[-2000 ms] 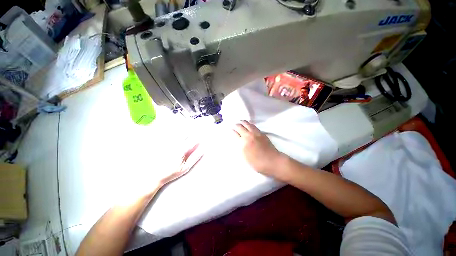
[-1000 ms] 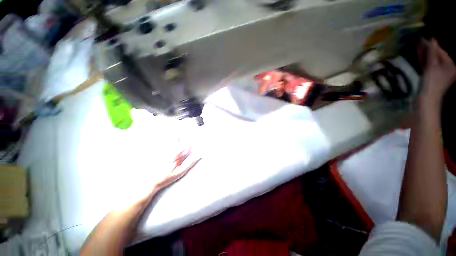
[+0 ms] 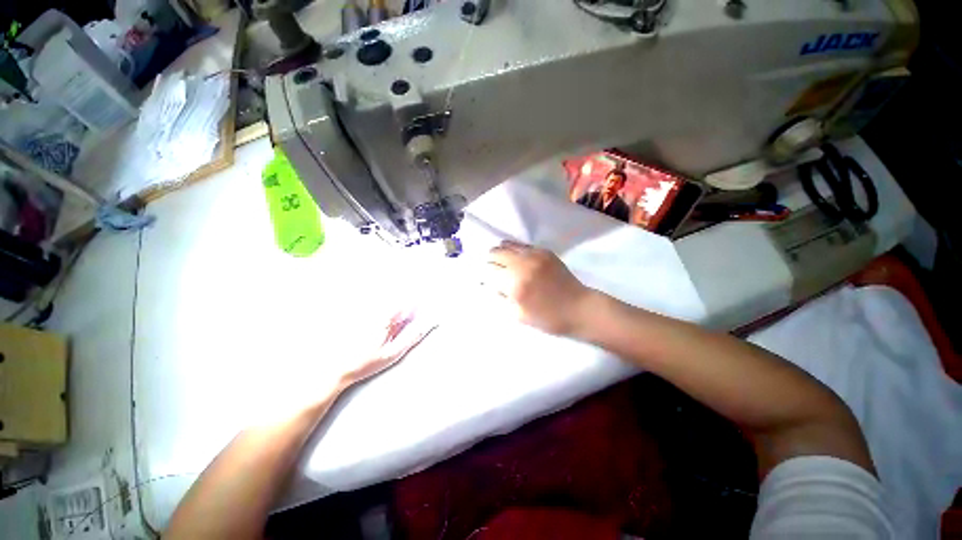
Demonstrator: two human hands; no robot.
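A white fabric piece (image 3: 506, 369) lies on the sewing table under strong glare and merges with the tabletop. My left hand (image 3: 396, 343) rests flat on it, left of and below the presser foot, fingers apart and partly washed out. My right hand (image 3: 533, 285) is on the fabric just right of and below the presser foot, fingers curled; glare hides whether the fingertips grip the cloth. The presser foot and needle area (image 3: 443, 227) sits under the cream JACK sewing machine (image 3: 591, 95).
A lit smartphone (image 3: 633, 195) leans under the machine arm. Black-handled scissors (image 3: 839, 185) lie at the table's right end. A green tag (image 3: 291, 206) hangs left of the machine head. White cloth (image 3: 865, 359) fills an orange-red-rimmed basket (image 3: 909, 280). Stacked white pieces (image 3: 179, 124) are at back left.
One second ago my right hand was raised beyond the machine's right end; it is back on the fabric by the presser foot. My left hand stays on the cloth. The view has shifted.
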